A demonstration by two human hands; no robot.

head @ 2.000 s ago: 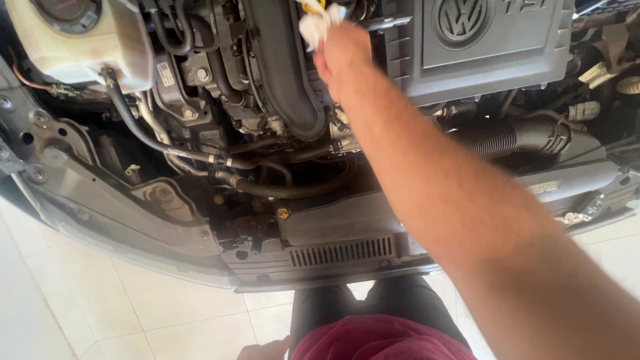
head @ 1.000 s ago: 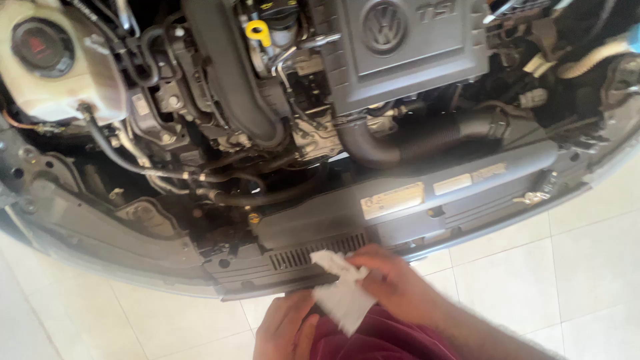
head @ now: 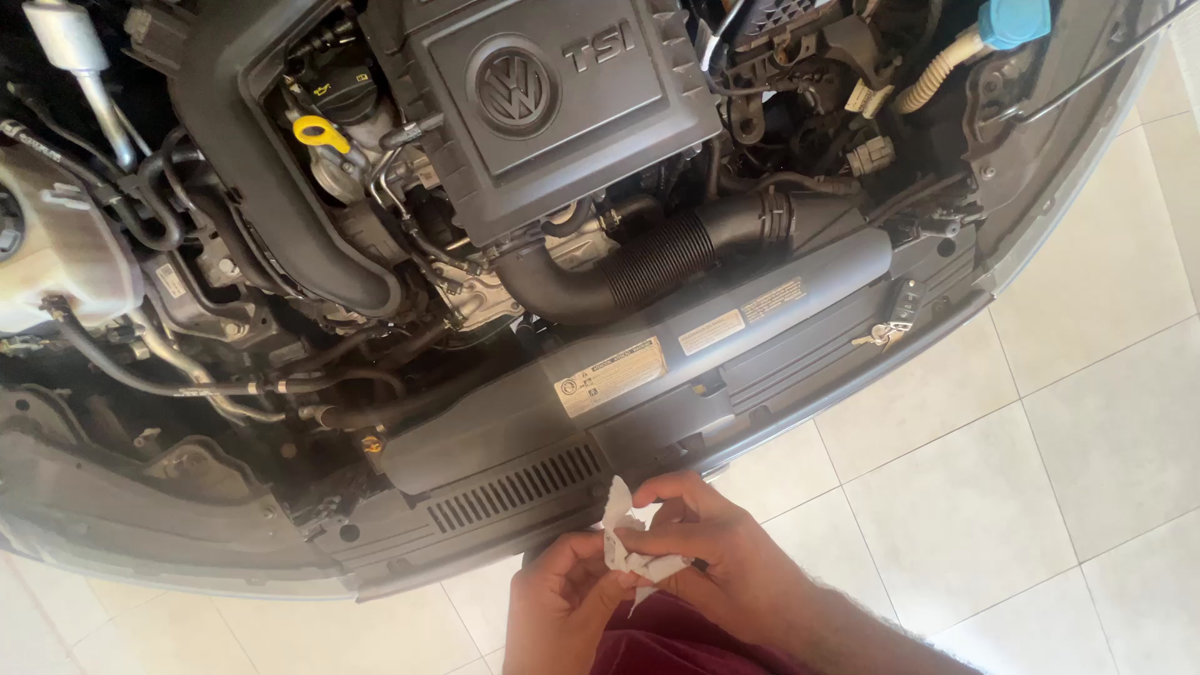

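Note:
A crumpled piece of white tissue paper (head: 630, 539) is pinched between my two hands, just in front of the car's front edge. My left hand (head: 567, 595) grips its lower left side with thumb and fingers. On its right side my right hand (head: 708, 544) has hold of it. Beyond them lies the engine bay, with the black Volkswagen engine cover (head: 553, 94) at the top middle. The yellow loop of the dipstick (head: 321, 133) sits in place left of that cover, beside the black oil filler cap (head: 342, 91).
A ribbed black air hose (head: 661, 258) crosses below the cover. The coolant reservoir (head: 70, 253) stands at the left. A bunch of keys (head: 886, 330) rests on the front panel at the right. A blue cap (head: 1014, 21) tops a filler neck at upper right.
My right hand has come back from beside the engine cover to the front edge, bringing the white tissue. Both hands are now on the tissue.

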